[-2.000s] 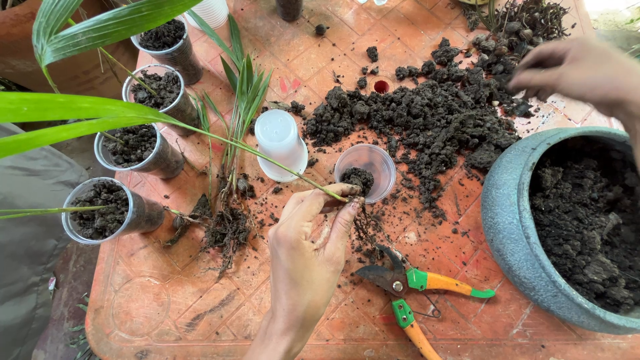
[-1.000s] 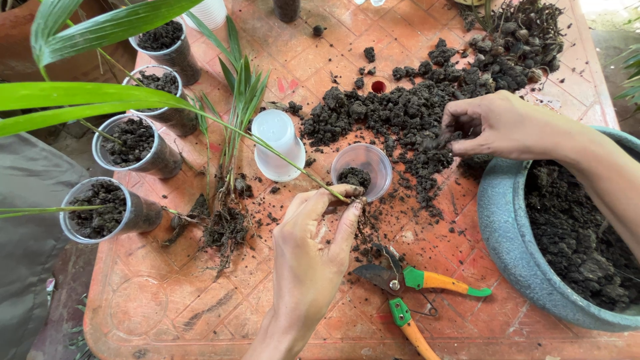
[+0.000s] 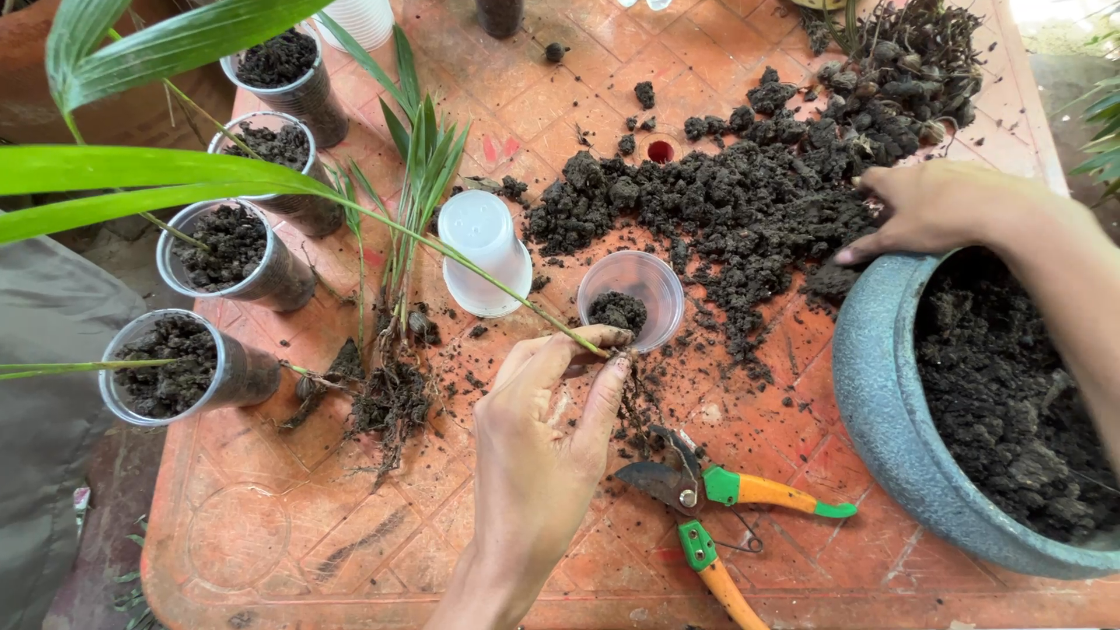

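My left hand (image 3: 547, 455) pinches the base of a palm seedling (image 3: 477, 273), whose roots hang beside a clear plastic cup (image 3: 662, 293) with a little soil in it. The seedling's long leaf reaches to the left edge. My right hand (image 3: 941, 210) touches the heap of dark soil (image 3: 744, 206) beside the rim of a grey-blue pot (image 3: 884, 394) filled with soil; whether its fingers hold any soil cannot be told. Upside-down translucent cups (image 3: 483, 249) stand left of the clear cup. Open pruning shears (image 3: 687, 497) with orange and green handles lie below it.
Several soil-filled cups (image 3: 254, 284) line the left side of the orange plastic table (image 3: 350, 542). Bare-root seedlings (image 3: 411, 245) lie beside them. Seeds with roots (image 3: 919, 79) are piled at the back right. The table has a small round hole (image 3: 660, 151).
My right hand was blurred over the back right of the heap, then came to its middle, and is now farther right, close to the pot's rim. My left hand keeps its grip on the seedling.
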